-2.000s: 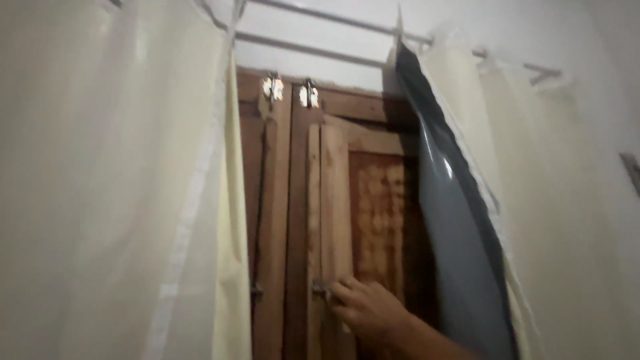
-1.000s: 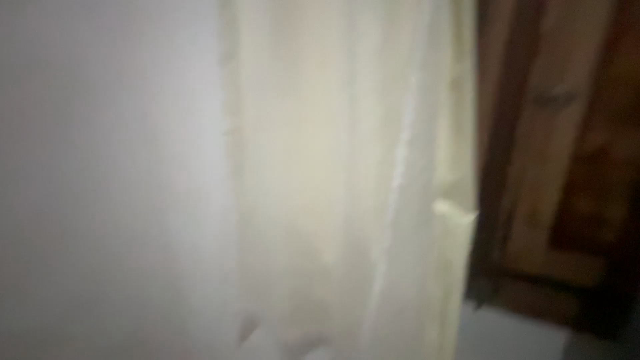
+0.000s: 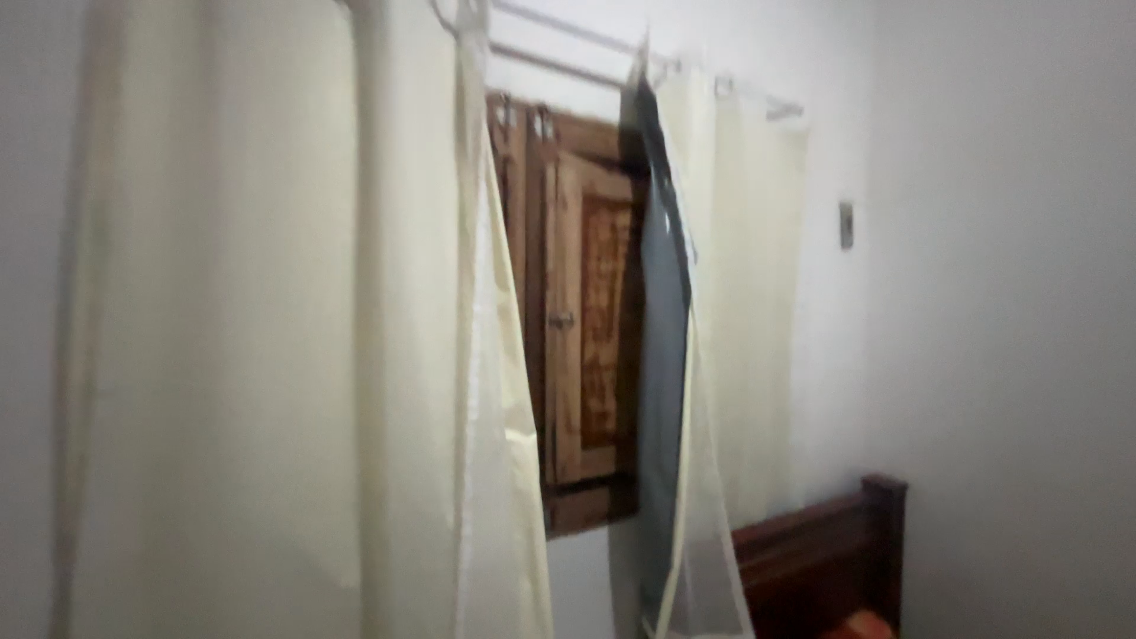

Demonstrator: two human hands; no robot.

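Neither of my hands shows in the head view. A brown wooden window shutter (image 3: 603,319) stands in the gap between two cream curtains, with a small metal latch (image 3: 561,319) on its left edge. The left curtain (image 3: 284,311) hangs close in front and hides the window's left part. At the right curtain (image 3: 754,293), the near edge is turned so that its grey-blue lining (image 3: 664,373) shows. Metal hinges or bolts (image 3: 543,122) sit at the top of the wooden frame. The picture is blurred.
Two curtain rods (image 3: 568,67) run above the window. A dark wooden headboard (image 3: 816,550) stands at the lower right, with an orange-red item (image 3: 861,625) at its foot, too blurred to name. A small switch plate (image 3: 846,225) is on the white wall (image 3: 994,311).
Two seconds ago a hand was at the shutter's latch; it is out of view now. The view swung to the left curtain and back, and now takes in the headboard.
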